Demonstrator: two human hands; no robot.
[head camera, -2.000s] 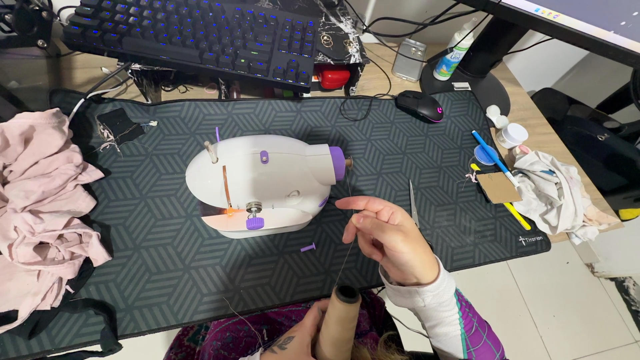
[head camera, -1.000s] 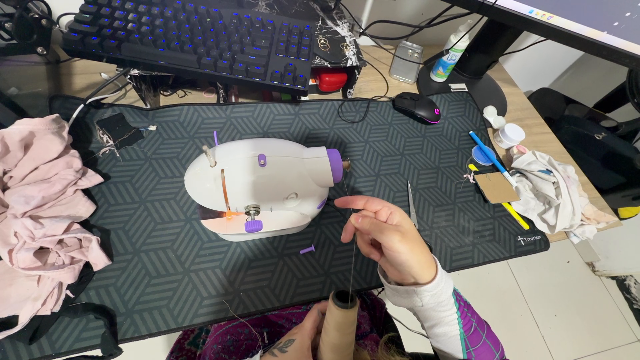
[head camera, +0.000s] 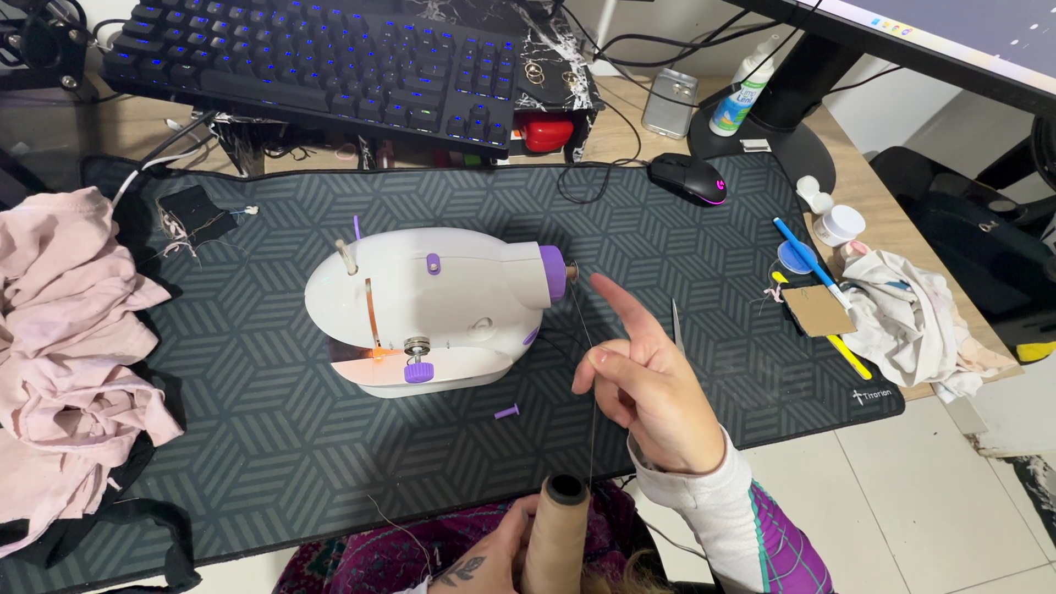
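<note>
A white and purple mini sewing machine (head camera: 429, 305) lies on the dark patterned desk mat. My left hand (head camera: 483, 557) is closed around a beige thread cone (head camera: 557, 536) at the mat's front edge. From the cone a thin thread (head camera: 592, 437) runs up past my right hand (head camera: 652, 379) to a small bobbin (head camera: 572, 271) at the machine's purple wheel. The thread passes between my right thumb and curled fingers, while the index finger points out near the bobbin. A small purple spool pin (head camera: 506, 412) lies in front of the machine.
Scissors (head camera: 677, 326) lie partly behind my right hand. Pink fabric (head camera: 66, 355) is heaped at the left. A keyboard (head camera: 313, 74) and a mouse (head camera: 687, 179) stand behind the machine. To the right are a blue marker (head camera: 808, 260), a cardboard piece (head camera: 817, 310) and white cloth (head camera: 899, 313).
</note>
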